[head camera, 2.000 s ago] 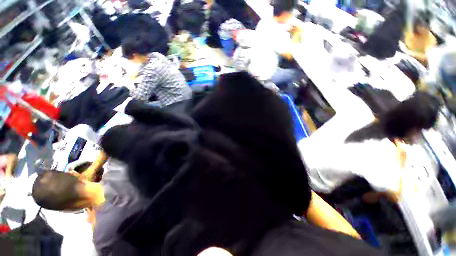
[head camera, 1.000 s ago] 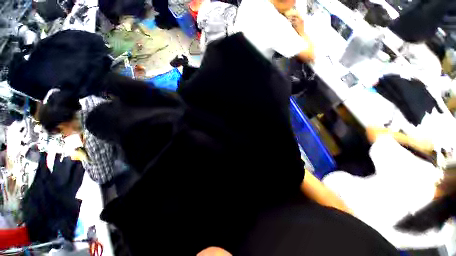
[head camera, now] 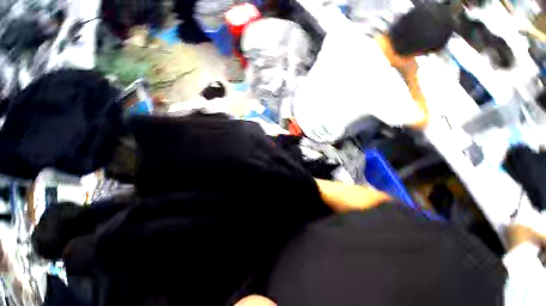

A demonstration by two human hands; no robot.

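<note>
A large bundle of black garments (head camera: 209, 173) fills the lower left and middle of the view, against my body. My bare right forearm (head camera: 353, 196) reaches to the bundle's right side; the hand is hidden by the cloth. My left hand is not visible. A small patch of skin shows at the bottom edge; I cannot tell what part it is. My dark clothing (head camera: 389, 257) fills the lower right. The picture is blurred.
A person in white (head camera: 359, 83) sits ahead at a long white table (head camera: 455, 143) on the right. A blue crate (head camera: 392, 182) stands beside that person. Another black heap (head camera: 60, 122) is at left. Khaki and green items (head camera: 161, 63) lie on the floor ahead.
The bundle's top has dropped lower and spread left. The surroundings have shifted as I moved forward; the checked-shirt person at left is no longer visible, and the white-shirted person ahead appears closer.
</note>
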